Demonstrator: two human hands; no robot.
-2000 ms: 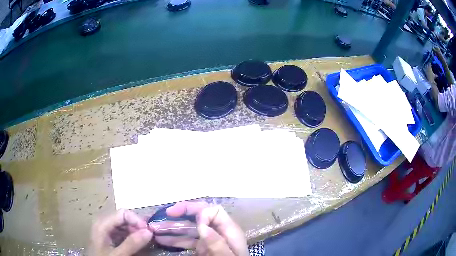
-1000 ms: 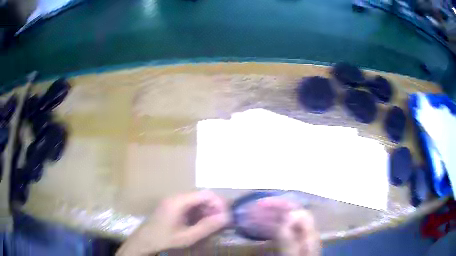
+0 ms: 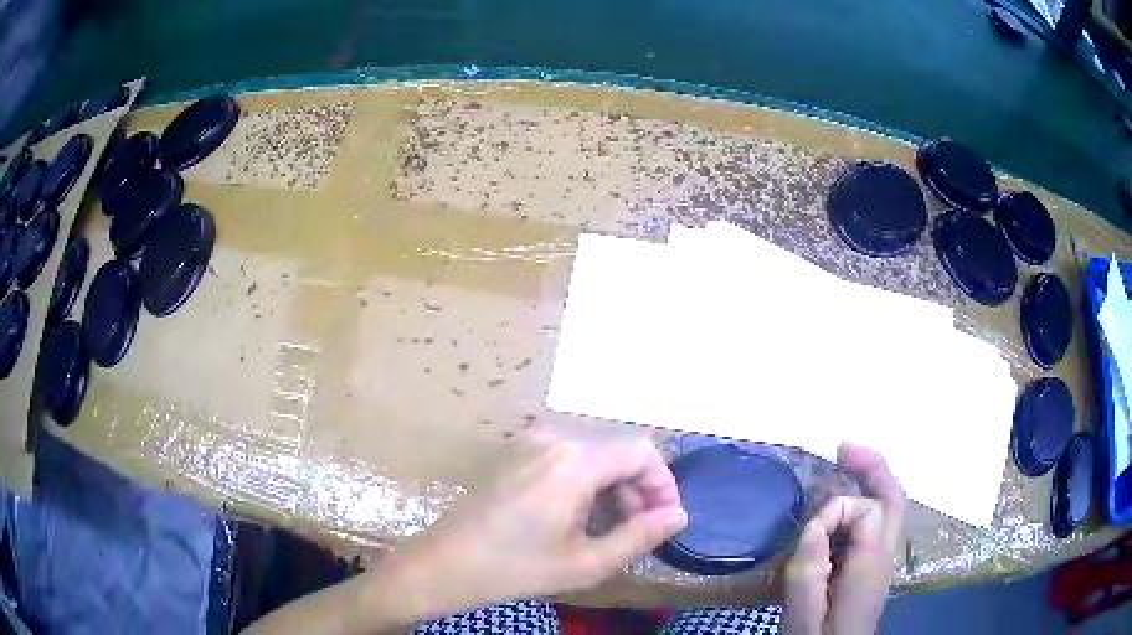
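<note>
A glossy black round part (image 3: 732, 506) lies flat, grey centre up, near the front edge of the bench, just below a stack of white sheets (image 3: 770, 360). My left hand (image 3: 590, 515) is at the part's left rim, thumb and fingertips close together. My right hand (image 3: 850, 540) is just right of the part, fingers curled and one finger raised over the sheets' lower edge. I cannot tell whether either hand pinches a clear film; none shows distinctly.
Several black round parts (image 3: 878, 208) are grouped at the right, others (image 3: 176, 258) at the left, beside and on a separate cardboard sheet (image 3: 27, 403). A blue tray (image 3: 1121, 391) is cut off at the right edge. A green conveyor (image 3: 559, 44) runs beyond the taped cardboard mat (image 3: 410, 323).
The view has swung left, bringing the left group of parts in and most of the tray out. My hands, earlier over the black part, are now at its two sides, leaving its face exposed.
</note>
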